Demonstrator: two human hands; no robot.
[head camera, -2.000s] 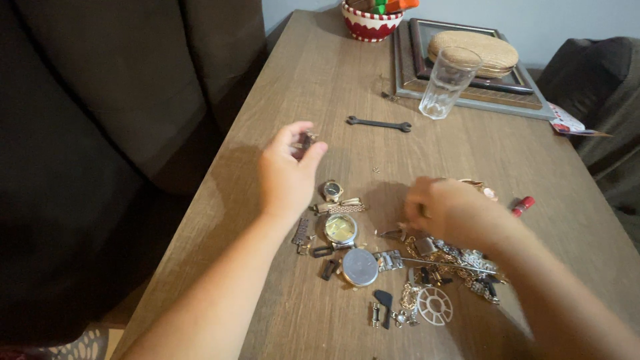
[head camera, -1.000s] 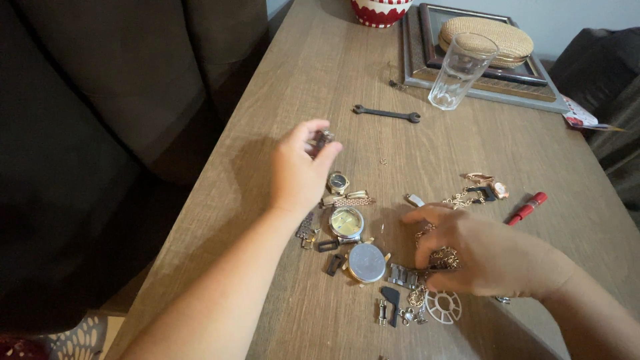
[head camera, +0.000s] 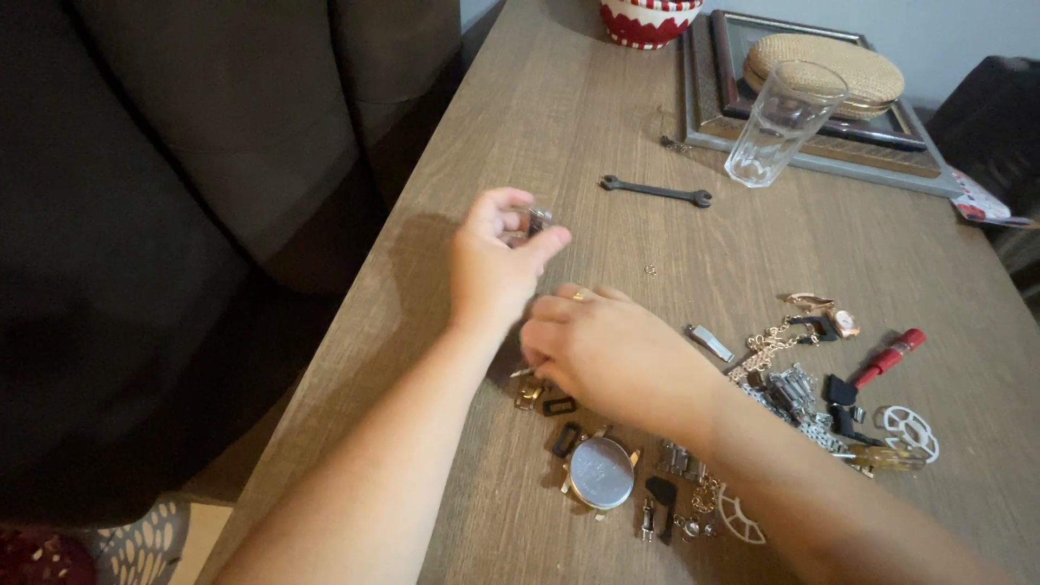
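Observation:
My left hand (head camera: 508, 260) is raised over the wooden table, holding a small metallic piece (head camera: 535, 219) between thumb and fingers. Just beside its wrist, my right hand (head camera: 589, 349), with a ring on one finger, reaches down with bent fingers over small watch parts; a thin pale piece shows at its fingertips, and whether it is gripped I cannot tell. Below lie a watch case (head camera: 602, 474), face unclear, and black rectangular links (head camera: 559, 405). Right of my forearm are silver metal bands (head camera: 792, 398), a rose-gold chain (head camera: 764, 345), a small watch (head camera: 845, 323) and a screwdriver's yellowish handle (head camera: 890, 457).
An open-ended wrench (head camera: 656, 192) lies beyond my hands. Farther back, a drinking glass (head camera: 784, 122) stands near stacked picture frames (head camera: 861, 166) bearing a woven oval case (head camera: 825, 69). A red-and-white bowl (head camera: 650, 20) stands at the far end. A red cylindrical tool (head camera: 891, 357) lies right; dark upholstery (head camera: 203, 162) borders the left.
My right hand has moved left from the jewelry pile to beside my left wrist, uncovering silver bands and the screwdriver handle. My left hand still holds the small metallic piece.

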